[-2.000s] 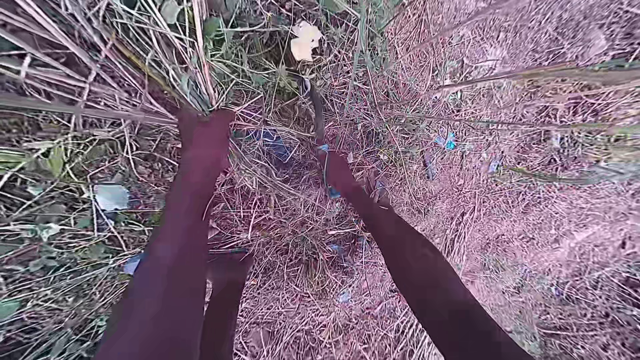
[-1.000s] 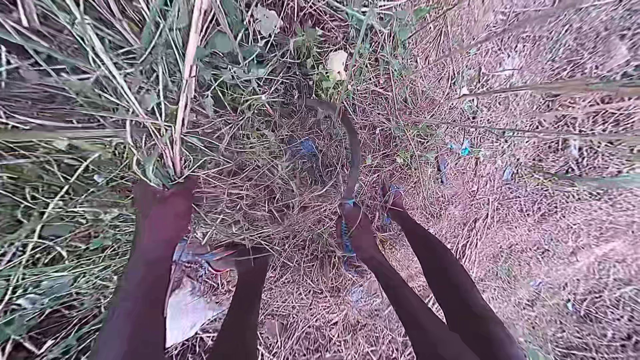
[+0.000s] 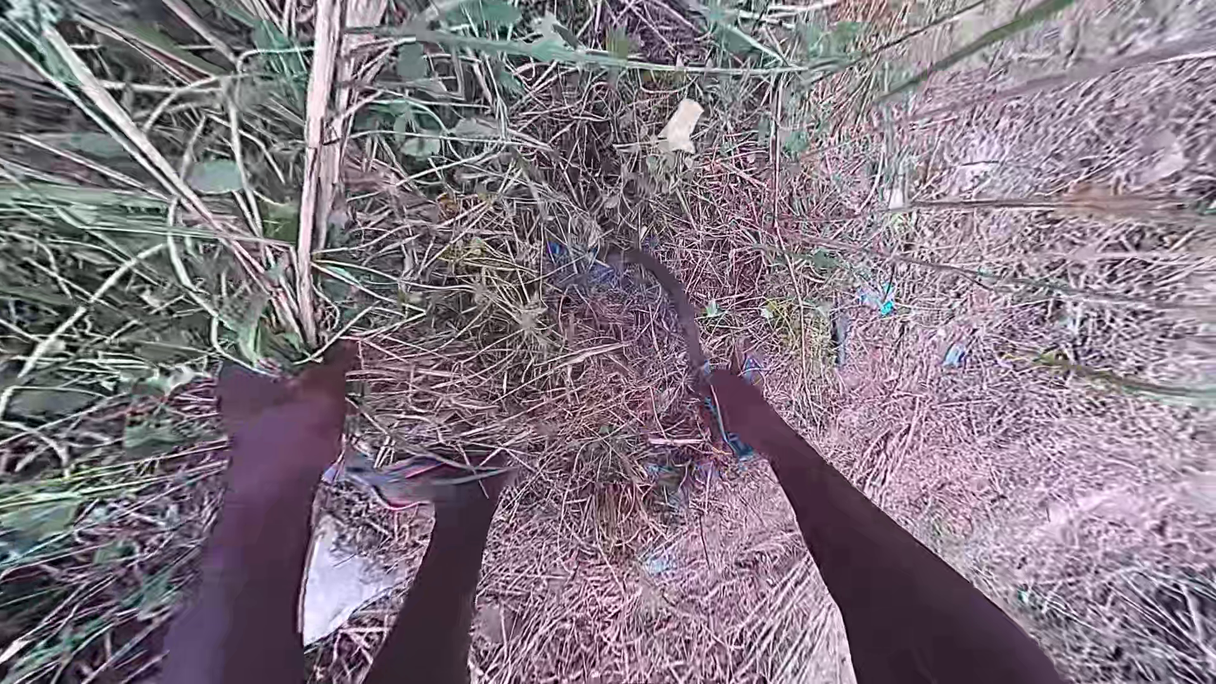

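Note:
Long dry and green grass stalks [image 3: 318,161] rise from my left hand [image 3: 290,394], which is closed around their lower part at the left. Right of centre, my right hand [image 3: 741,408] grips the blue-wrapped handle of a sickle. Its dark curved blade [image 3: 674,294] points up and bends left over the cut-looking straw, apart from the held stalks. The blade's tip is partly lost among the stems. Between my hands, nearer the bottom, is my foot [image 3: 465,489] in a strapped sandal, partly hidden by straw.
Tangled green weeds [image 3: 446,123] cover the upper left. Dry straw [image 3: 950,494] lies over the ground at the right. A pale yellowish scrap or leaf [image 3: 681,126] lies above the blade, a whitish sheet [image 3: 342,579] beside my left forearm, and small blue scraps [image 3: 955,356] at the right.
Since the oldest frame, my left hand has moved down and left, away from the pale scrap. My right hand and the sickle are lower relative to that scrap. The view has shifted somewhat.

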